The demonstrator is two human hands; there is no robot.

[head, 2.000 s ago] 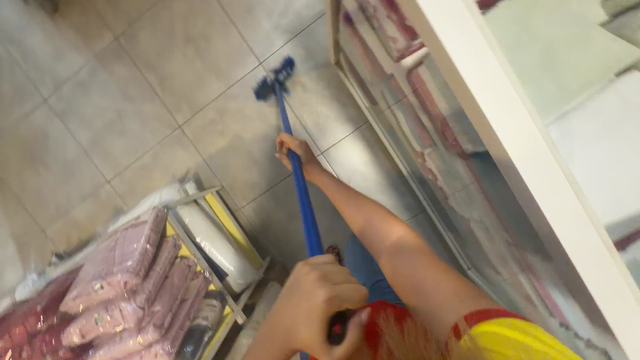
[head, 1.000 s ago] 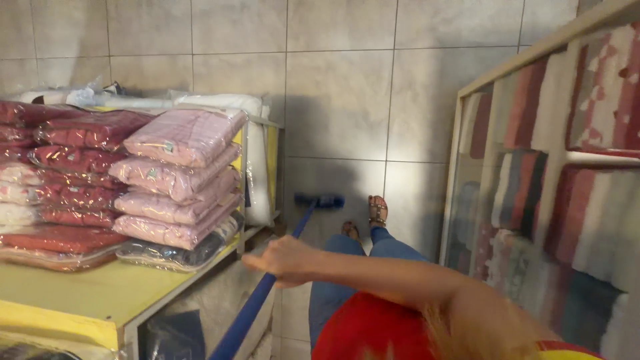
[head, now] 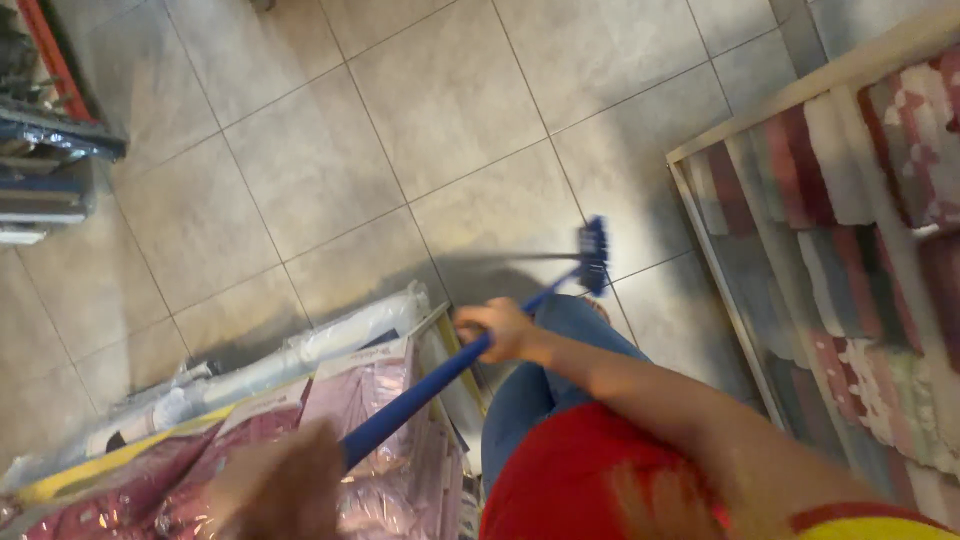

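A blue broom handle [head: 420, 401] runs diagonally from the lower left up to a blue broom head [head: 592, 255] on the tiled floor. My right hand [head: 499, 330] is closed around the middle of the handle, its arm reaching in from the lower right. Blurred at the bottom left, my left hand [head: 281, 487] grips the upper end of the handle, above packaged pink textiles [head: 375, 390]. The broom head lies just beyond my knees, near my foot.
A shelf unit [head: 780, 97] of folded towels stands at the right. Plastic-wrapped rolls [head: 300, 349] line the edge of the display at the lower left. Another rack [head: 75, 97] with a red edge is at the upper left. Grey floor tiles [head: 315, 165] lie between them.
The view has turned strongly. The left hand, out of view one second ago, shows again on the handle. The right hand stays on the handle.
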